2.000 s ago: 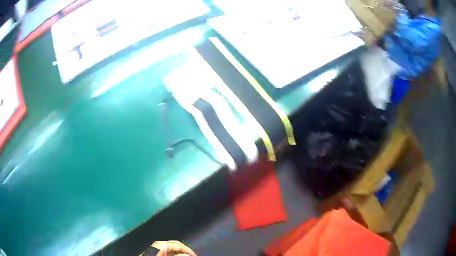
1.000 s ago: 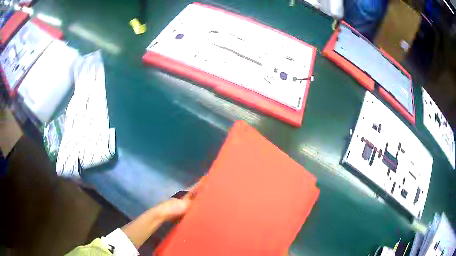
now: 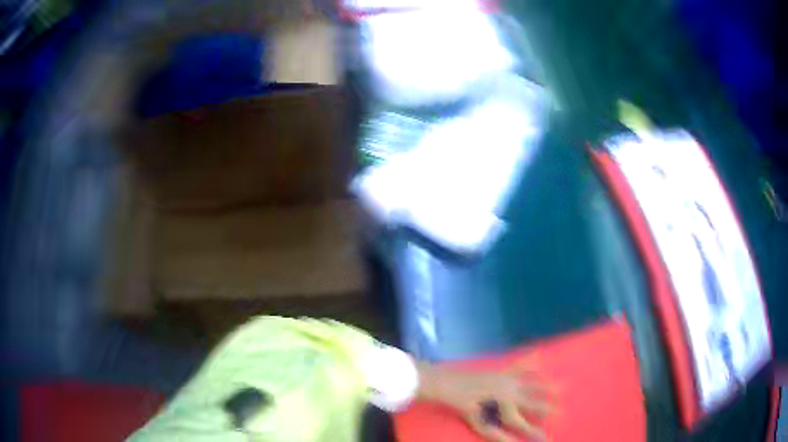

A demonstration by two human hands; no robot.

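A red-orange foam pad (image 3: 596, 371) lies flat at the near edge of the green bench, at the bottom of the view. My left hand (image 3: 501, 401) reaches in from the lower left and rests on the pad, fingers spread and blurred. A small dark patch shows at the fingers; I cannot tell if it is a tape piece. The sleeve (image 3: 285, 371) is yellow-green with a white cuff. My right hand is not in view.
A large open brown carton (image 3: 259, 250) with blue material (image 3: 207, 73) stands left of the bench. A blurred white pile (image 3: 449, 173) lies on the bench's left part. A white back plate (image 3: 704, 268) sits on red foam at the right. More red (image 3: 78, 414) shows lower left.
The view has swung left towards the carton. The red pad, held up and tilted in my left hand a second ago, now lies flat on the bench with the hand spread on top.
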